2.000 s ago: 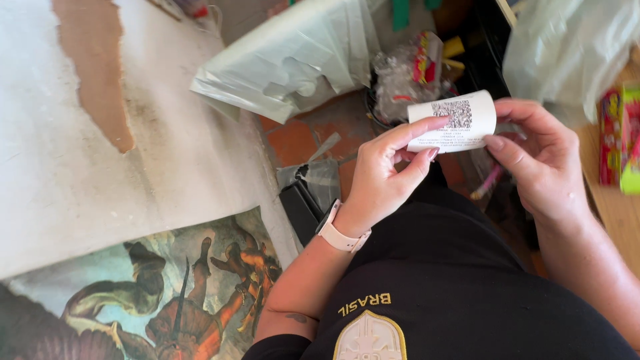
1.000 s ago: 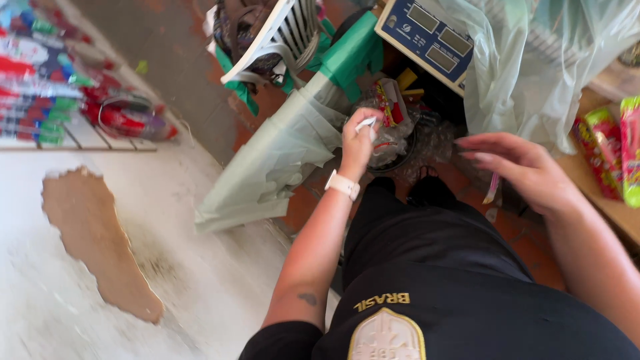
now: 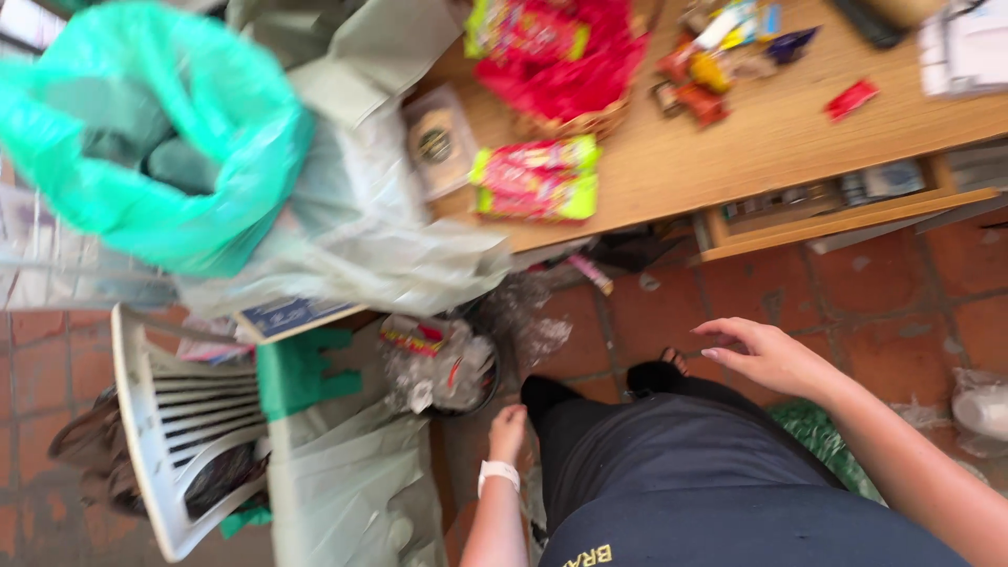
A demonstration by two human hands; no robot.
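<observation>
My left hand (image 3: 508, 435), with a pale watch band at its wrist, hangs low beside my dark trousers. No object shows in it; its fingers are partly curled and blurred, so their state is unclear. Just above it stands a waste bin (image 3: 492, 378) filled with clear plastic wrap (image 3: 468, 370) and a red and yellow wrapper (image 3: 413, 334). A crumpled white scrap (image 3: 420, 395) lies at the bin's near side. My right hand (image 3: 748, 350) is in the air over the tiled floor, below the open desk drawer (image 3: 858, 216), fingers apart and holding nothing.
A wooden desk (image 3: 756, 169) bears red and green candy packets (image 3: 537, 179), a basket (image 3: 606, 118) with red lining and loose wrapped sweets (image 3: 709, 72). Green (image 3: 268, 197) and whitish (image 3: 394, 268) plastic bags are at left. A white plastic chair (image 3: 142, 441) stands below them.
The small white paper, held in both hands and then in my left hand near the bin, no longer shows in either hand. The view has swung toward the desk.
</observation>
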